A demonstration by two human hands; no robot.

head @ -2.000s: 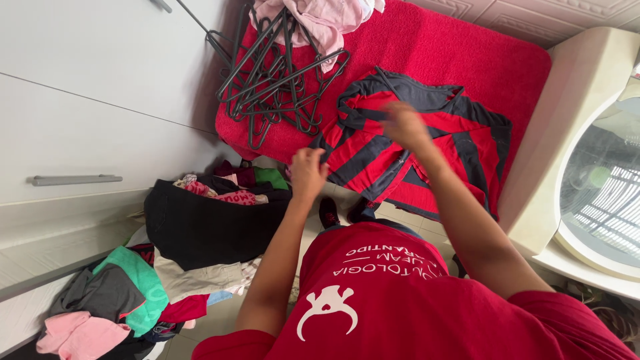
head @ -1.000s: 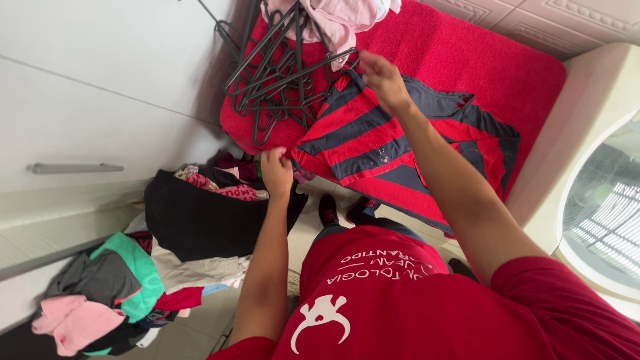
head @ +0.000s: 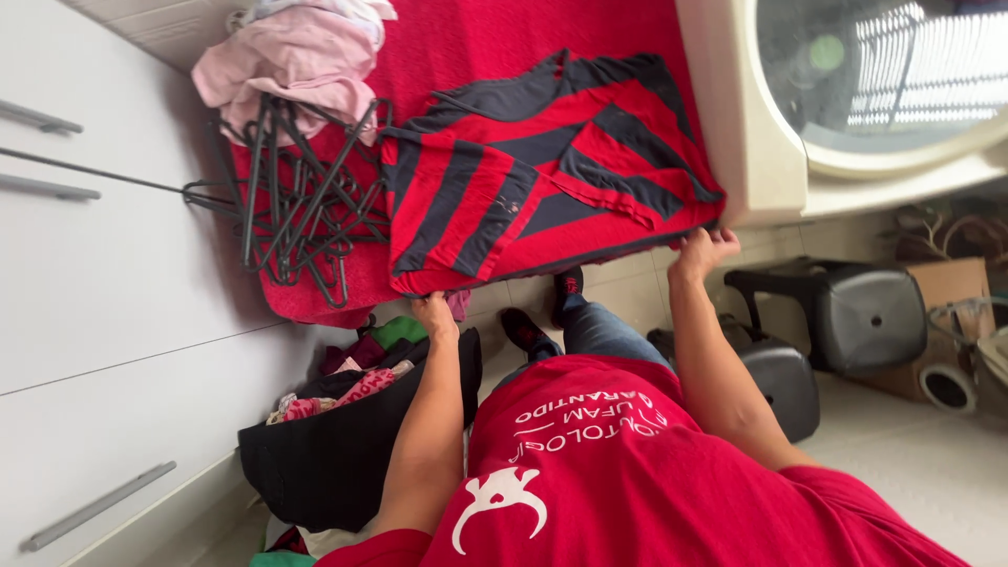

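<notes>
A red and dark grey striped shirt point(head: 543, 165) lies spread on a red towel-like cloth point(head: 504, 31), its sleeves folded inward over the body. My left hand point(head: 435, 315) holds the shirt's near edge at its left corner, fingers partly hidden. At the right corner of that same edge, my right hand point(head: 703, 250) pinches the fabric. Left of the shirt sits a tangle of black clothes hangers point(head: 299, 189), some close against its sleeve. A pink garment point(head: 291, 59) is heaped behind and partly over the hangers.
White drawers point(head: 118, 260) with grey handles stand at the left. A cream machine with a round glass door point(head: 874, 71) is at the right. A black-draped container of clothes point(head: 346, 441) stands on the floor below my left hand. Black plastic stools point(head: 866, 319) and a cardboard box point(head: 953, 291) are at the lower right.
The striped shirt's sleeves now lie folded across it. My right hand has moved from its upper part to the near right corner. The view has shifted to the right.
</notes>
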